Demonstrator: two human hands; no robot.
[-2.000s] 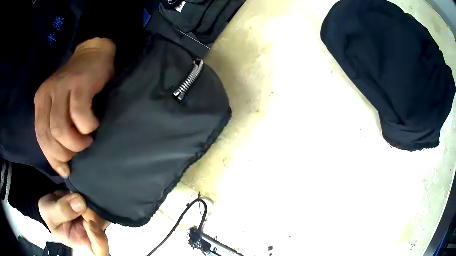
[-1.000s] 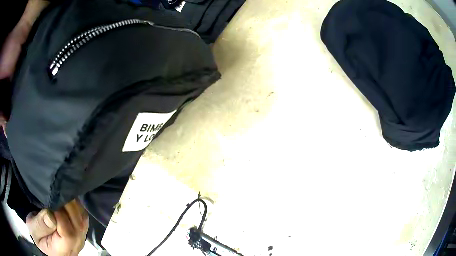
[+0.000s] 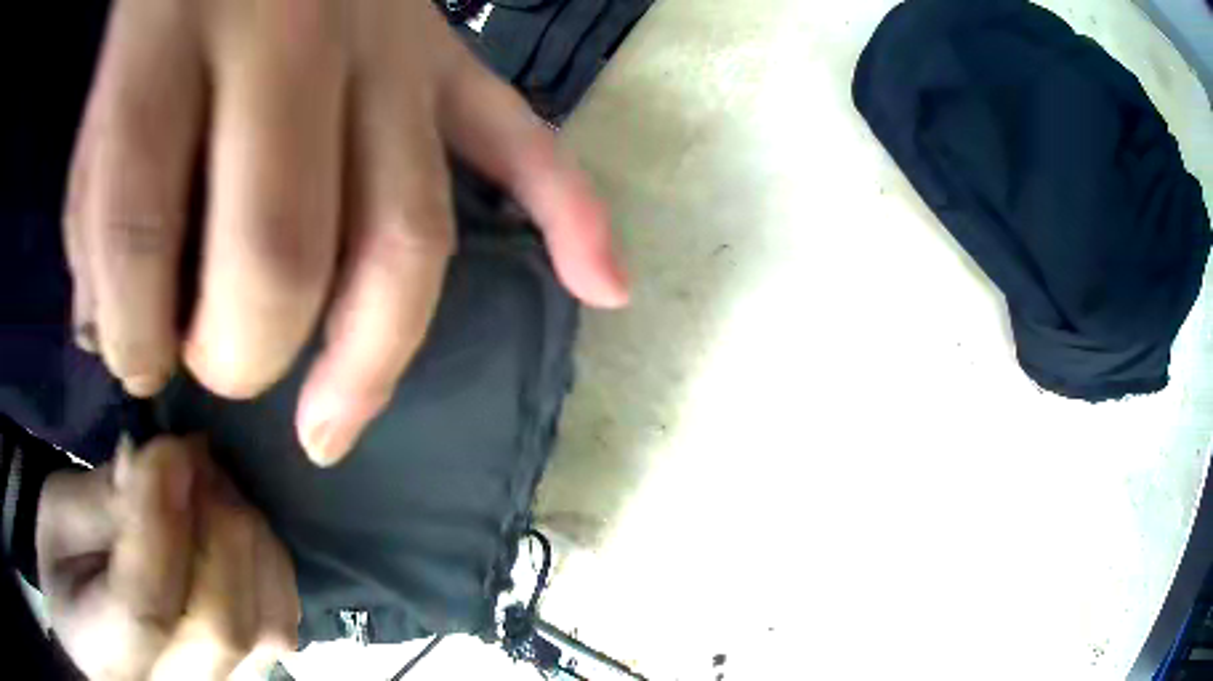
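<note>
The black cloth bag (image 3: pixel 426 439) lies over the near-left edge of the table, with a raised fuzzy seam down its right side. My left hand (image 3: pixel 279 213), large and slightly blurred, is over the bag's upper left with its fingers spread. It hides that part of the bag, and I see nothing held in it. My right hand (image 3: pixel 186 572) is lower left, with curled fingers closed on the bag's near edge. A small pale patch (image 3: pixel 354 624) shows at the bag's bottom edge. The zip and the logo patch are not visible.
A plump black bag (image 3: pixel 1038 200) lies alone at the far right of the worn whitish table (image 3: pixel 798 466). A black cable with a small dark fitting (image 3: pixel 522 631) lies at the bag's lower right corner. More black bags (image 3: pixel 565 47) are heaped at the top.
The bag has been turned, so its curved zip and white logo patch no longer show. My left hand has come in over it. My right hand has shifted slightly upward.
</note>
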